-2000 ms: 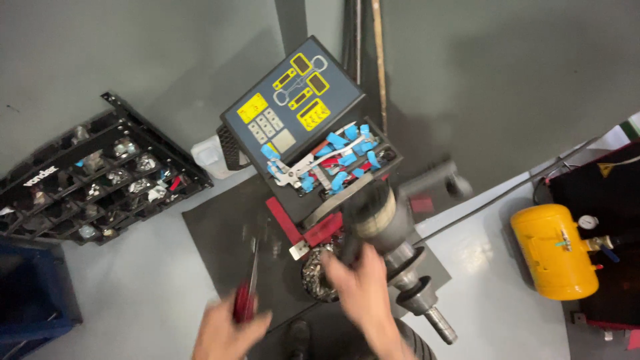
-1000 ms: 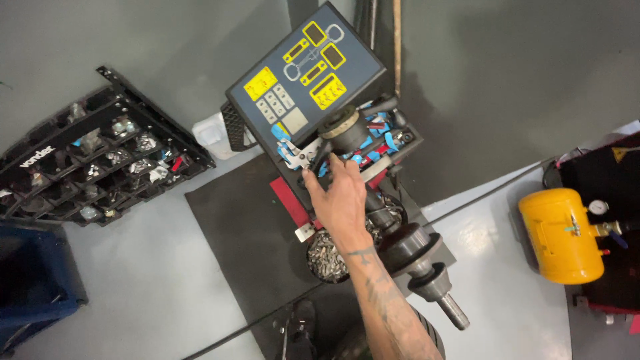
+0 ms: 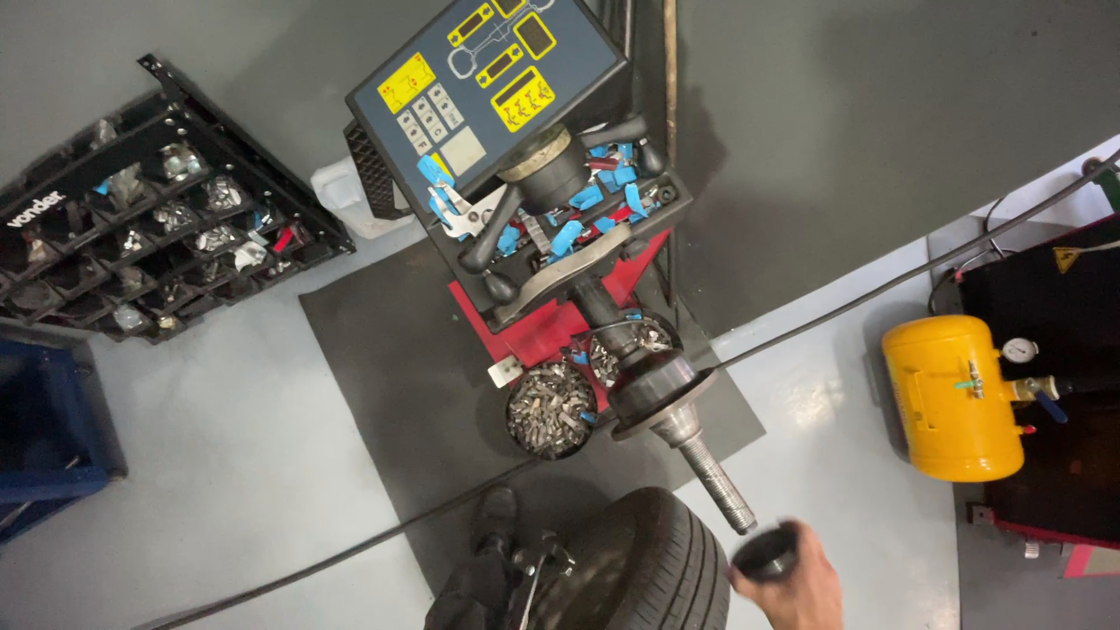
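Note:
My right hand grips a dark, slightly blurred cone or cup just beyond the tip of the balancer's threaded shaft. A visible gap separates the two. Behind the threads sits the dark flange of the wheel balancer. A quick nut with handles rests on the weight tray, among blue-backed wheel weights and beside metal pliers. A tyre stands at the bottom, left of my right hand. My left hand is out of view.
The balancer's control panel rises behind the tray. Tubs of metal weights are below it. A black parts rack stands left, with a blue container. A yellow air tank is right. A cable crosses the scene.
My right hand has moved from the tray to beyond the shaft's end and now holds a dark part. The quick nut stays on the tray. My left hand, seen earliest, is out of view.

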